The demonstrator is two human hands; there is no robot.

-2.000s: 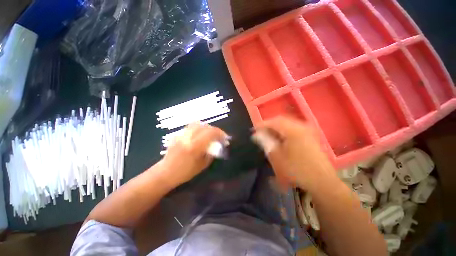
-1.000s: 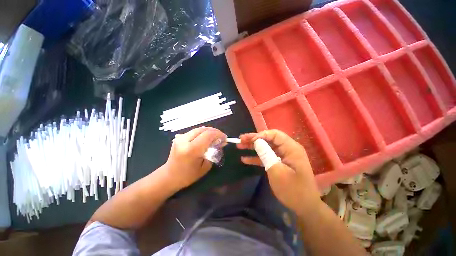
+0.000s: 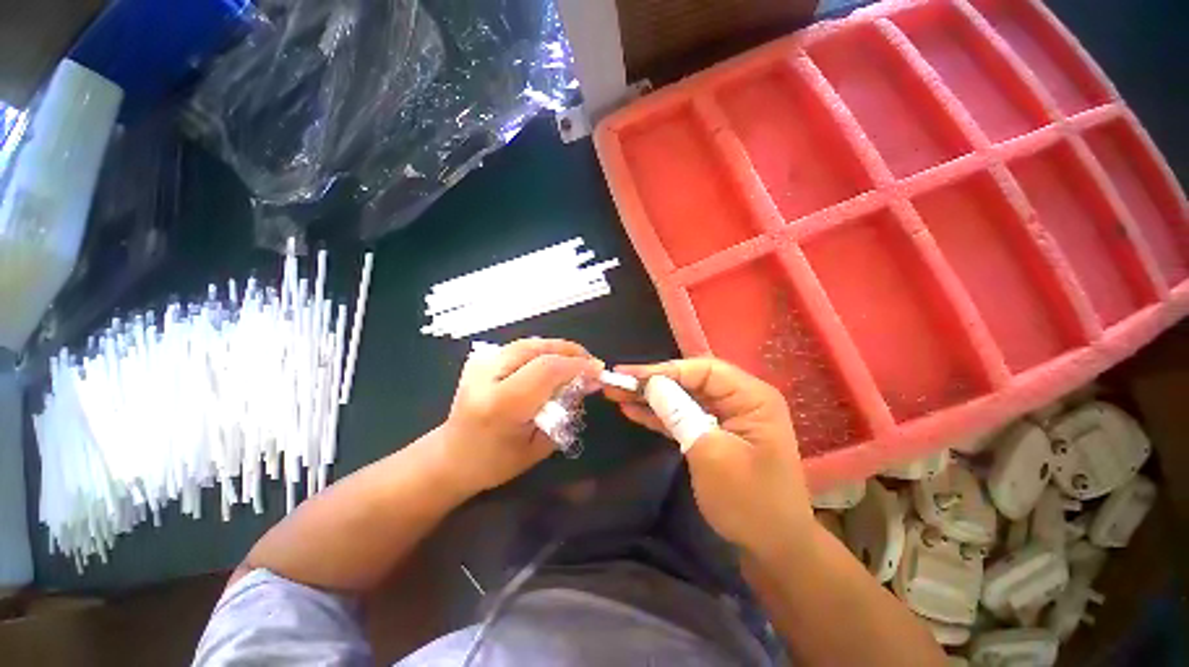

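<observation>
My left hand (image 3: 515,404) is closed around a bunch of white rods (image 3: 558,424), whose ends with thin shiny bits show below the fingers. My right hand (image 3: 724,437), with white tape on a finger (image 3: 681,412), pinches the end of a white rod (image 3: 618,379) between the two hands. Whether a small fitting is at its fingertips cannot be told. A small row of white rods (image 3: 515,289) lies on the dark green bench above my left hand. A big heap of white rods (image 3: 196,404) lies at the left.
The red tray (image 3: 778,242) lies at the right, with tiny dark bits in its near compartments. Off-white moulded housings (image 3: 945,573) are heaped below it. A clear plastic bag (image 3: 339,104), a blue bin (image 3: 157,46) and a pale tub (image 3: 59,196) are at the back left.
My right hand came in from beside the tray to my left hand and now meets it at a rod end. The rods nearest my left hand no longer show on the bench.
</observation>
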